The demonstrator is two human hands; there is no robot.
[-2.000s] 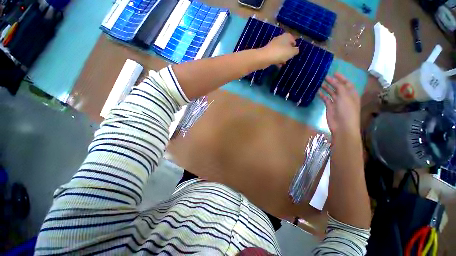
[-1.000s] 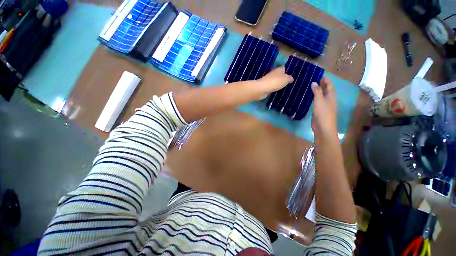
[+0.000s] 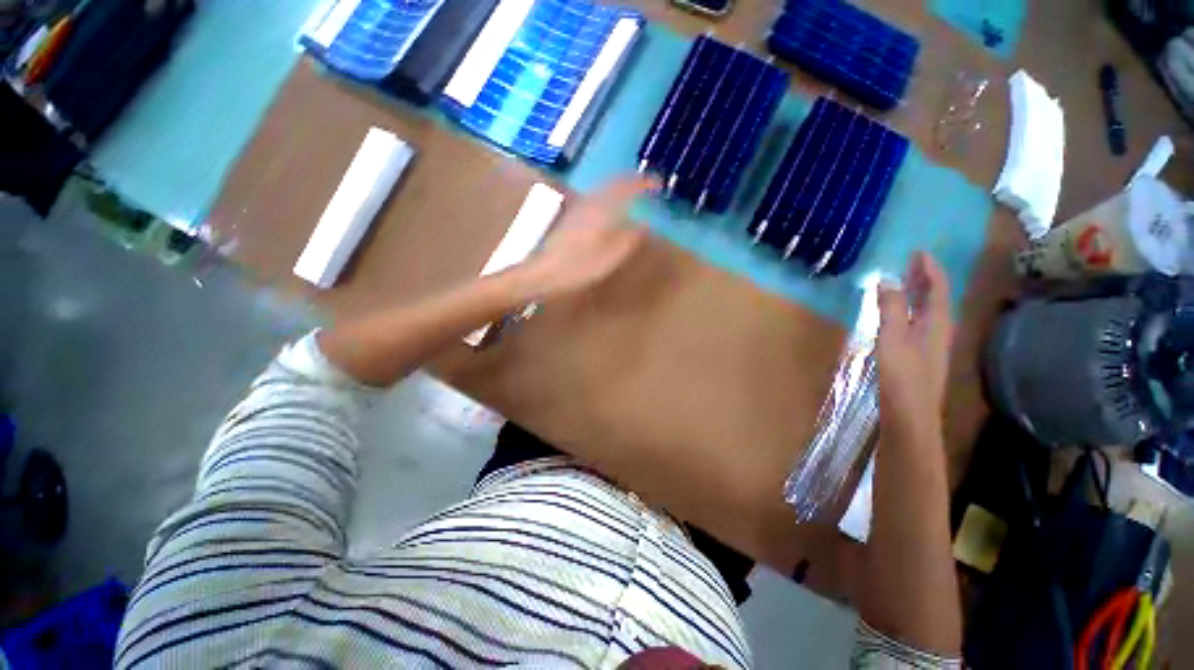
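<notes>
Two dark navy solar cell groups with thin silvery lines lie side by side on the blue-green sheet (image 3: pixel 615 141): the left one (image 3: pixel 714 121) and the right one (image 3: pixel 833 186), with a gap between them. My left hand (image 3: pixel 596 238) is just below and left of the left cells, blurred, fingers apart, with nothing seen in it. My right hand (image 3: pixel 914 314) is at the upper end of a tabbing ribbon bundle (image 3: pixel 835 432), below and right of the right cells; whether it grips any ribbon is unclear. Another ribbon bundle is mostly hidden under my left wrist, beside a white block (image 3: pixel 521 236).
Bright blue cell stacks (image 3: pixel 530 79) stand at the far left, a white strip (image 3: pixel 354 207) below them. A dark blue stack (image 3: pixel 845 50) is at the far side. A curved white pile (image 3: pixel 1032 155), cup (image 3: pixel 1113 236), grey motor-like body (image 3: pixel 1074 360) and scissors (image 3: pixel 1113 635) are at right.
My left hand has left the cells and moved left and towards me. My right hand has moved down, away from the right cells to the ribbon bundle. The gap between the cell groups shows.
</notes>
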